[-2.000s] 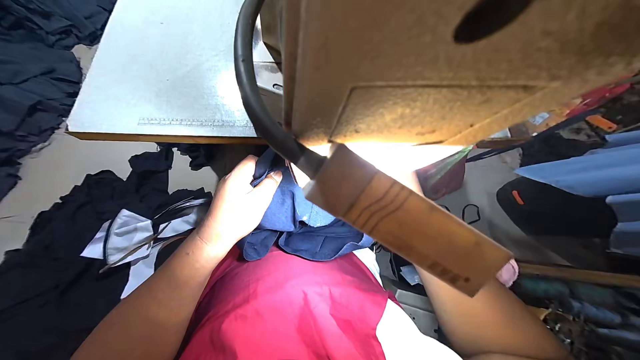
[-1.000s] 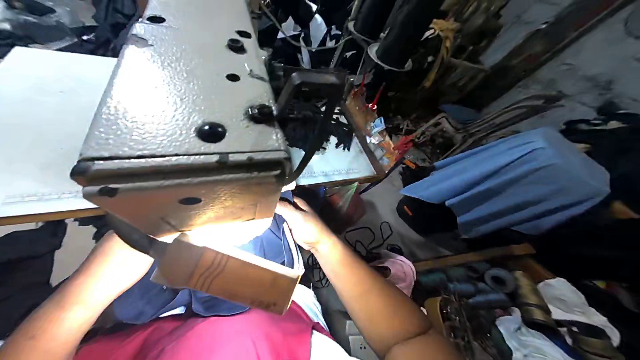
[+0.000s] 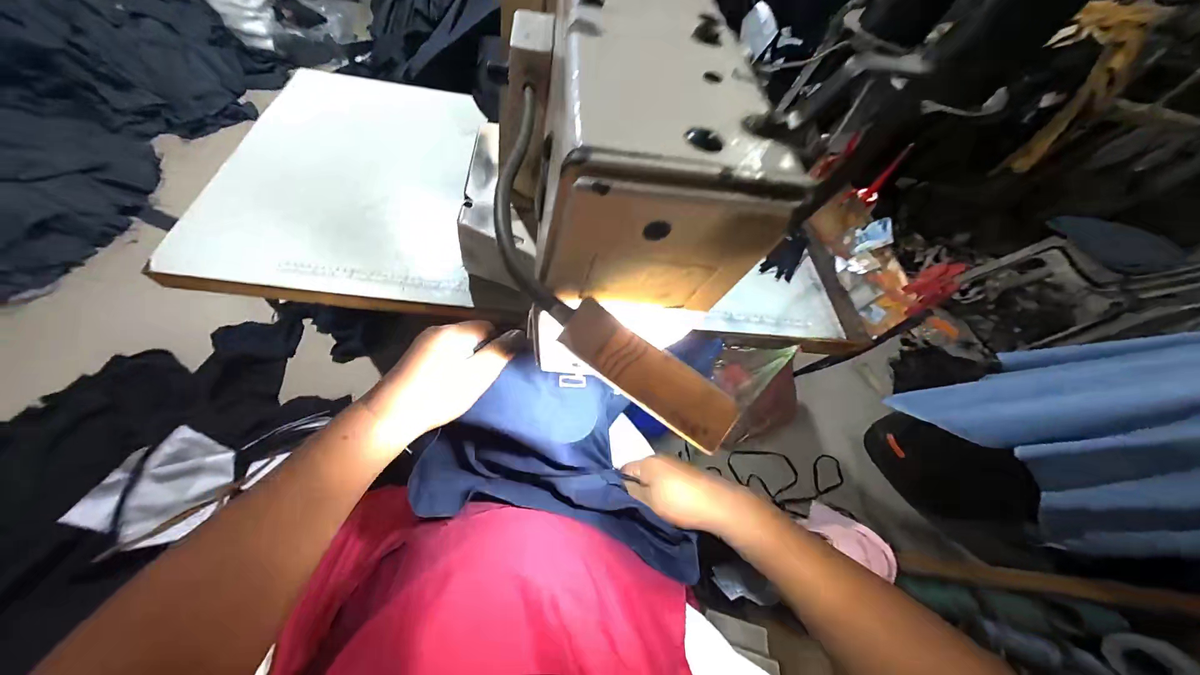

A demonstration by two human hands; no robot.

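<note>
A navy blue garment [image 3: 534,450] lies across my lap, its far edge under the lit front of an industrial sewing machine [image 3: 656,216]. With my left hand [image 3: 450,375] I hold the garment's upper left edge, close to the machine. My right hand [image 3: 680,492] pinches its right side, lower and nearer to my body, beside a white patch of material. A lamp [image 3: 652,375] on a bent grey cable hangs in front of the machine and hides part of the cloth and the needle area.
The white sewing table [image 3: 328,187] extends left of the machine. Dark cloth [image 3: 75,141] is piled at the far left, with more on the floor. Light blue fabric [image 3: 1116,450] hangs at the right, near a black-topped seat [image 3: 947,478]. A plastic bag [image 3: 759,389] hangs below the table.
The view has shifted considerably. My right hand, near the machine a second ago, is now lower and nearer my body on the garment. More of the navy cloth shows spread between my hands.
</note>
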